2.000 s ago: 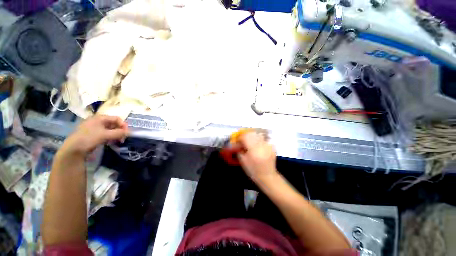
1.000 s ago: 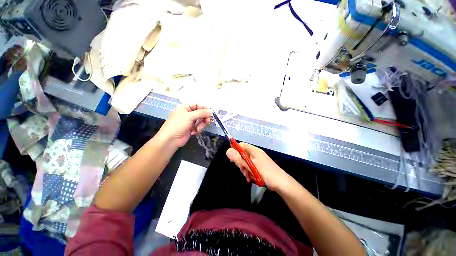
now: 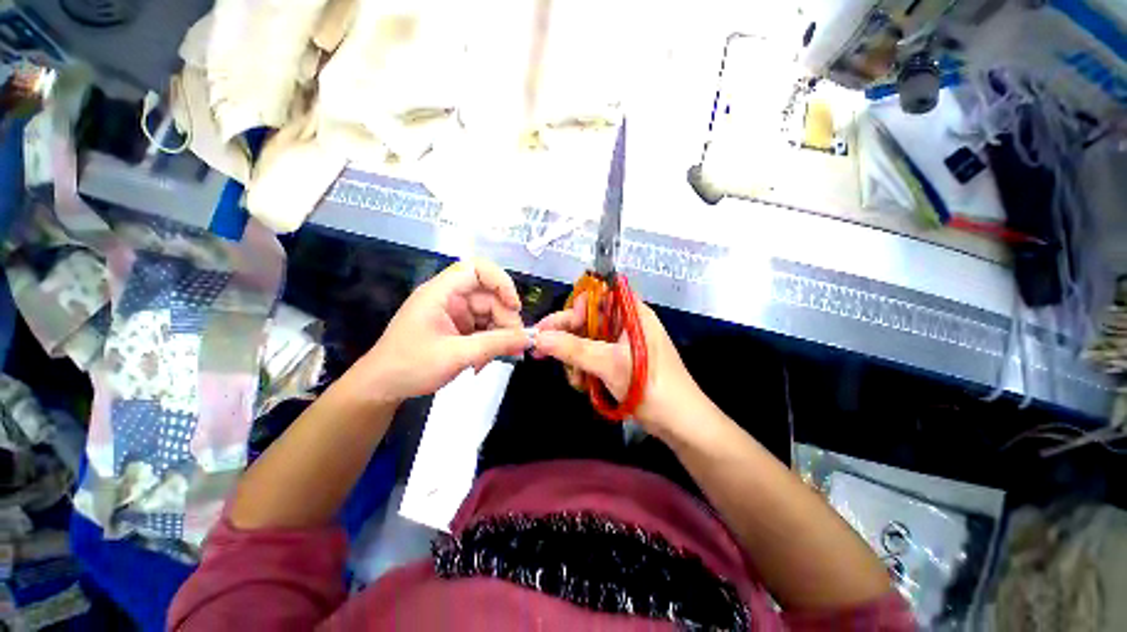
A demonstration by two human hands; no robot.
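Note:
The fabric shears [image 3: 609, 235] have one red and one orange handle loop, and the blades point up over the table edge. My right hand [image 3: 618, 352] holds them by the loops. My left hand [image 3: 451, 327] meets my right fingertips above my lap, and both pinch a tiny pale thing [image 3: 531, 336], too small to name. A short white piece [image 3: 544, 235] lies on the grey table-edge ruler [image 3: 803, 290].
Cream fabric [image 3: 408, 74] is heaped on the table at the upper left. The sewing machine [image 3: 915, 62] stands at the upper right, with pale strips [image 3: 1016, 333] hanging beside it. Patchwork fabric [image 3: 161, 383] hangs at the left. A plastic-wrapped packet [image 3: 908, 531] is at the lower right.
The shears have swung upright, away from my left fingers, and their two loops now show. My left and right fingertips have come together. The view has shifted.

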